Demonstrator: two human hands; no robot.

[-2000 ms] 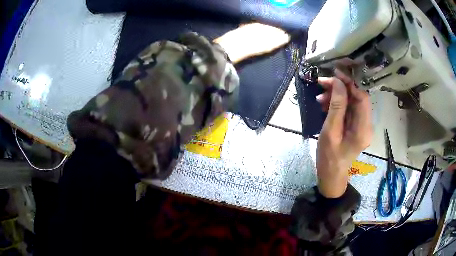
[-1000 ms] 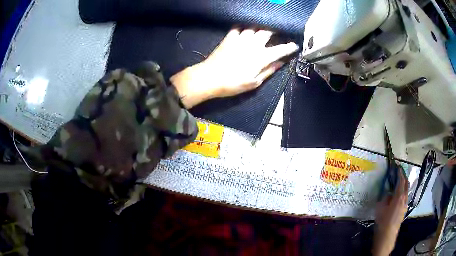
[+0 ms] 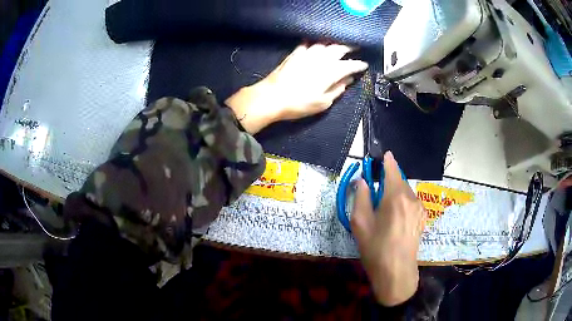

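Note:
My left hand [image 3: 301,84] lies flat, fingers spread, on the dark ribbed fabric panel [image 3: 194,75], just left of the presser foot [image 3: 382,92]. My right hand [image 3: 389,232] holds the blue-handled scissors [image 3: 344,199] in front of the needle area. The dark blades point away from me, along the gap between the left panel and a smaller dark fabric piece [image 3: 417,138] on the right. The blade tips are near the presser foot and blurred. A double line of topstitching runs down the left panel's right edge.
The cream-white machine head [image 3: 439,37] stands at the upper right. A rolled dark fabric part [image 3: 251,22] lies along the back. The white table [image 3: 288,229] has yellow stickers and printed markings. A black strip [image 3: 532,204] hangs at the right edge.
My right hand first left the needle area and reached the scissors at the right. It has now brought them left to the fabric. My left hand moved onto the panel and has stayed there.

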